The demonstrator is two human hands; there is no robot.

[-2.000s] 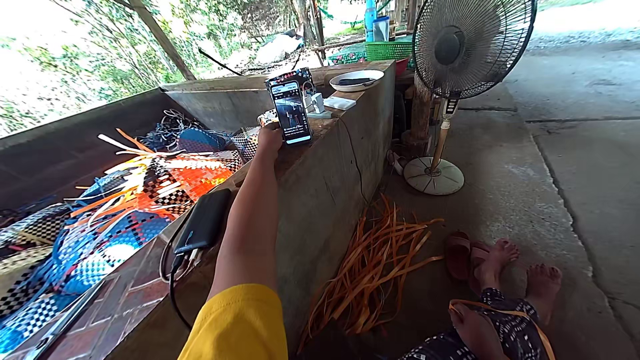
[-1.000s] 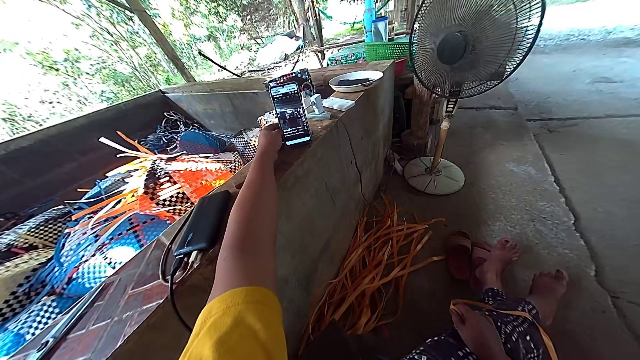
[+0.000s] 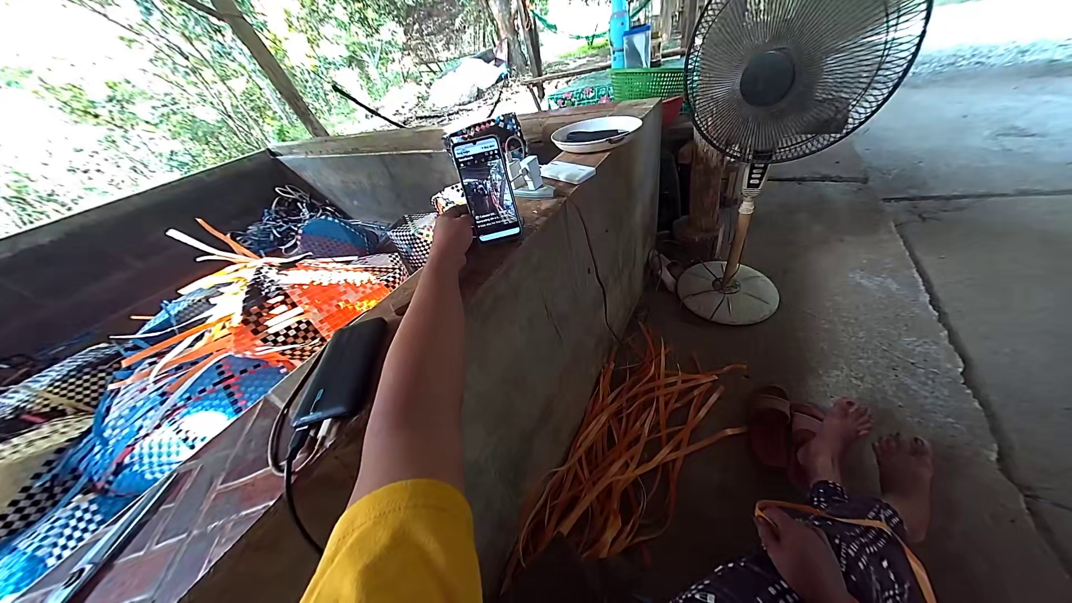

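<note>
My left hand (image 3: 453, 233), at the end of an outstretched arm in a yellow sleeve, is at the lower left edge of a smartphone (image 3: 487, 191). The phone stands tilted on the concrete ledge with its screen lit; whether the fingers grip it is not plain. My right hand (image 3: 800, 548) rests over patterned dark trousers at the lower right, closed on an orange plastic strip (image 3: 871, 523). A loose pile of orange strips (image 3: 624, 452) lies on the floor between the wall and my feet. A black power bank (image 3: 342, 373) with cables lies on the ledge beside my left forearm.
Woven plastic baskets (image 3: 331, 293) in several colours fill the walled trough at left. Behind the phone are white plug adapters (image 3: 526, 173) and a white dish (image 3: 596, 134). A pedestal fan (image 3: 766, 79) stands on the concrete floor, near sandals (image 3: 769, 427) by my bare feet.
</note>
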